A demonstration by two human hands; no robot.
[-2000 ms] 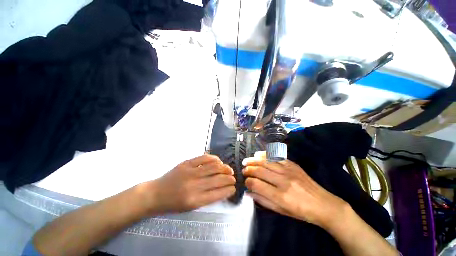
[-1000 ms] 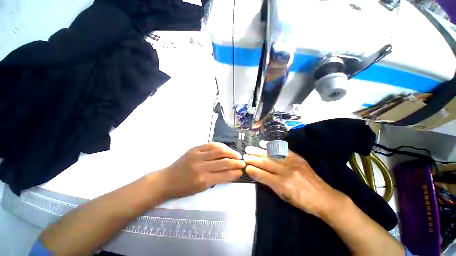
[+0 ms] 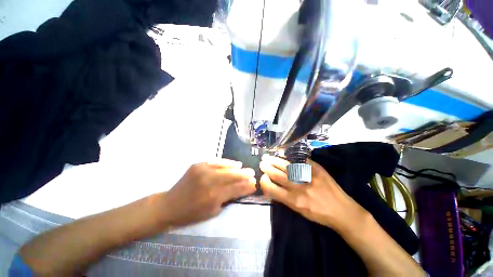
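A black garment piece (image 3: 302, 243) lies under my right hand and runs to the needle area of the white sewing machine head (image 3: 281, 38). My left hand (image 3: 208, 189) lies with its fingertips on the black cloth just in front of the presser foot. My right hand (image 3: 302, 189) lies flat on the cloth, its fingertips facing the left ones across a narrow gap. A ribbed grey knob (image 3: 299, 172) stands above my right hand and hides part of it. The needle tip and the cloth edge are too small and dark to make out.
A black garment bundle (image 3: 70, 86) is heaped at the left of the table. A tension dial (image 3: 379, 111) is on the machine head. Gold-yellow scissors handles (image 3: 400, 197), a purple box (image 3: 440, 232) and brown cardboard (image 3: 438, 136) are at the right. A ruler scale (image 3: 189, 256) runs along the front.
The view has shifted slightly. Both hands stay by the needle; a small gap now shows between the fingertips, which were nearly touching a second ago.
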